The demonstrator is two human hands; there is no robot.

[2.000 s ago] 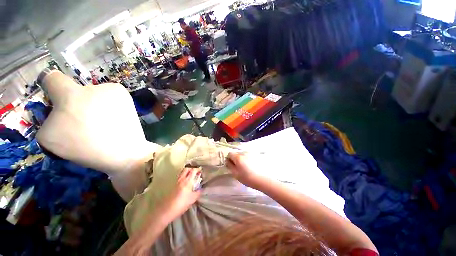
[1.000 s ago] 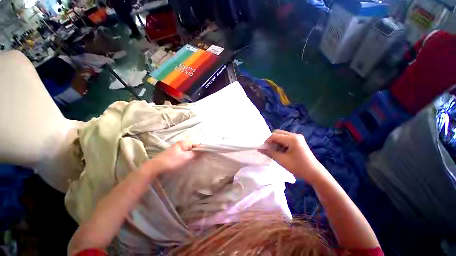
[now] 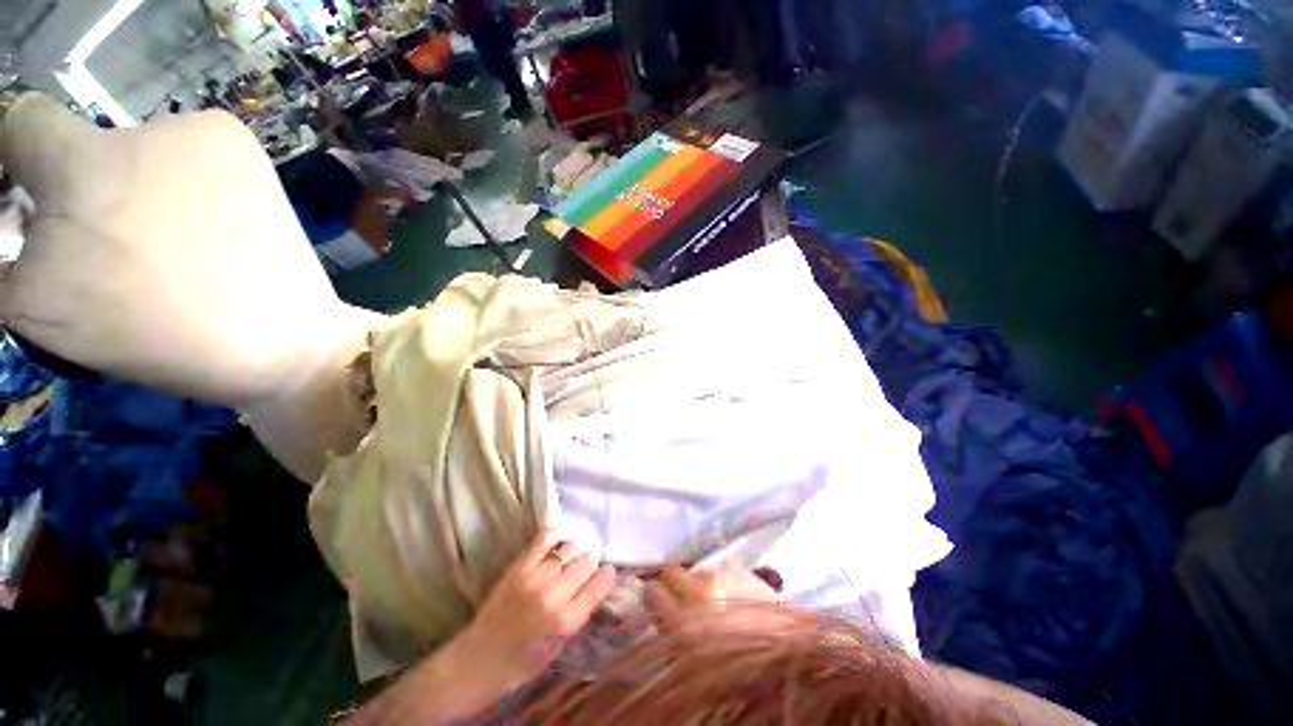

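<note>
The cream garment lies in folds beside the dress form. White cloth spreads flat to its right, very bright. My left hand rests at the near edge of the cloth, its fingers closed on the cream garment's fabric. My right hand is just right of it, fingertips at the same cloth edge, partly hidden by hair at the bottom of the picture. A small dark thing shows beside the right fingers; I cannot tell what it is.
A striped box stands beyond the white cloth. Blue garments are heaped at the right, and more blue cloth lies at the left. White boxes stand on the green floor. A person's legs show at the back.
Both hands have moved nearer to me and closer together. The cloth strip once stretched between them is now down, and white cloth lies spread there. The view has turned back left.
</note>
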